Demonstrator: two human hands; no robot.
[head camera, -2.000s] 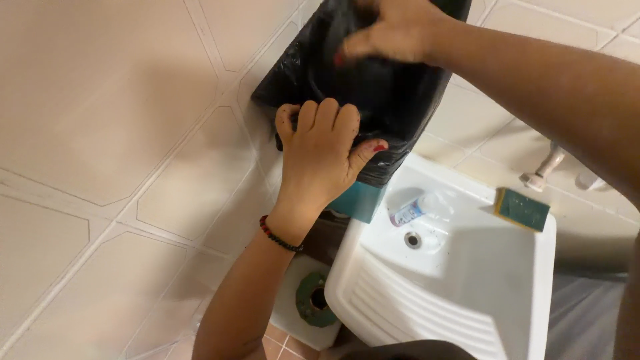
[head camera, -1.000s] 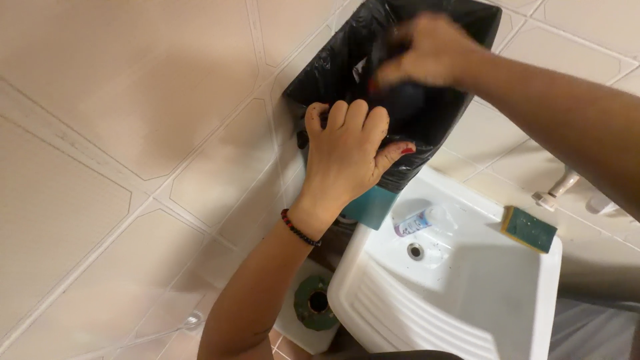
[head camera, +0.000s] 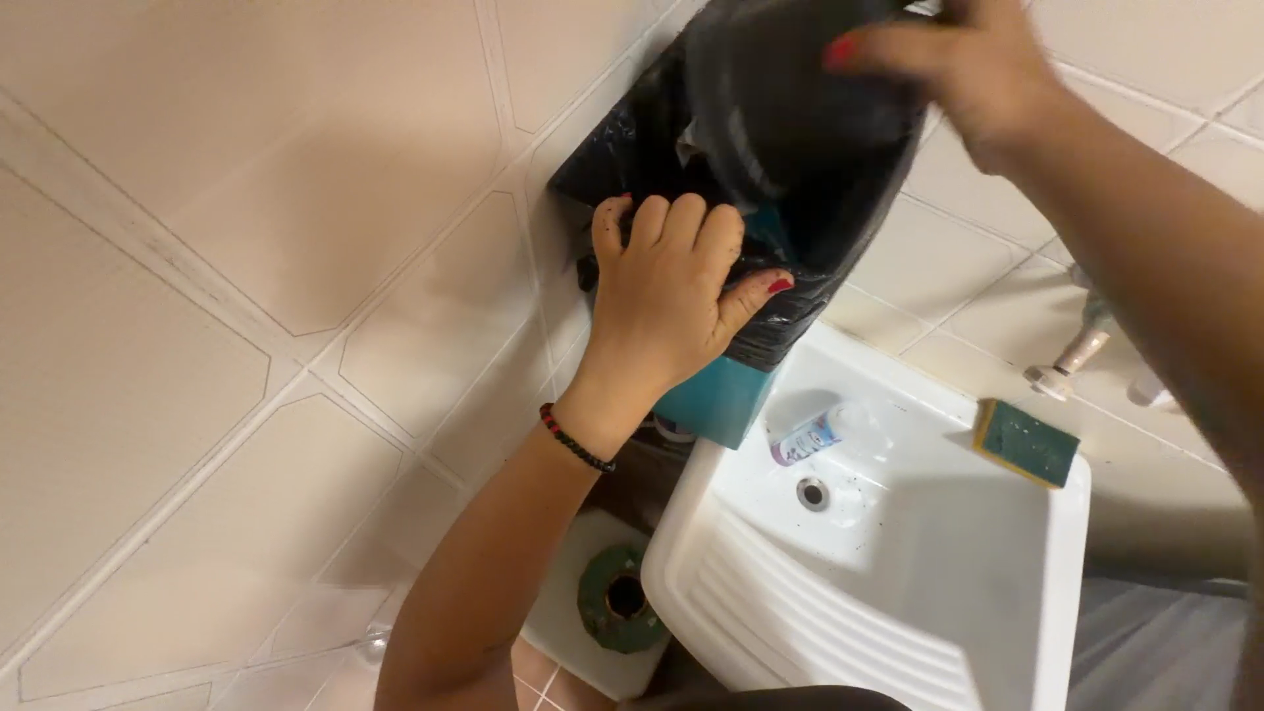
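Observation:
A teal bin (head camera: 719, 400) lined with a black plastic bag (head camera: 632, 148) stands in the corner beyond the sink. My left hand (head camera: 667, 281) grips the near rim of the bin and its bag, thumb to the right. My right hand (head camera: 948, 74), somewhat blurred, holds a dark, round-edged container (head camera: 770, 99) by its edge, tilted over the bin's mouth. The fingertips of the right hand are partly hidden. Something pale shows inside the bag beside the container.
A white utility sink (head camera: 859, 553) with a ribbed washboard adjoins the bin. In it lies a small bottle (head camera: 808, 437) near the drain. A green and yellow sponge (head camera: 1027, 442) rests on the rim below a tap (head camera: 1066, 363). A green ring-shaped object (head camera: 620, 597) sits lower down, left of the sink.
My right hand has moved up and right from inside the bin's mouth, and the dark container now shows clearly in it. My left hand keeps its hold on the rim.

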